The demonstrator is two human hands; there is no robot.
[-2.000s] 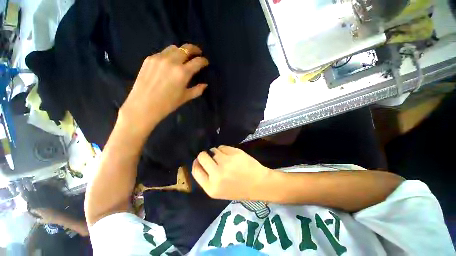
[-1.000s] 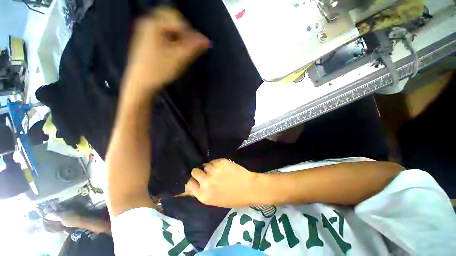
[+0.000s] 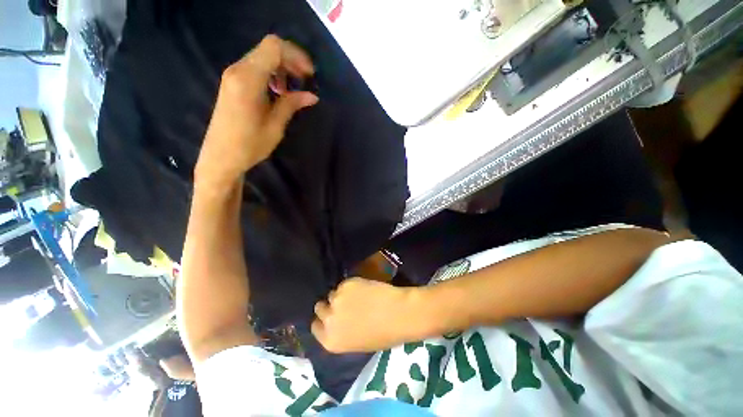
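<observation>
A large black garment [image 3: 293, 163] is spread over the left part of the table and hangs down to my lap. A small white mark [image 3: 172, 161] shows on it. My left hand [image 3: 273, 89] is over the upper part of the garment, fingers curled, with a dark fold pinched between thumb and fingers. My right hand [image 3: 354, 316] is closed at the garment's lower edge near my lap; its fingertips are partly hidden.
The white sewing machine [image 3: 407, 61] stands at upper right, beside the garment. A ruler strip [image 3: 521, 159] runs along the table's front edge, with a pale cord loop [image 3: 688, 41] at its right. Another machine [image 3: 134, 301] and part of a person [image 3: 175, 370] show at lower left.
My left hand has moved up and slightly left, and the black cloth is spread flatter beneath it. My right hand has moved slightly down. The view has shifted.
</observation>
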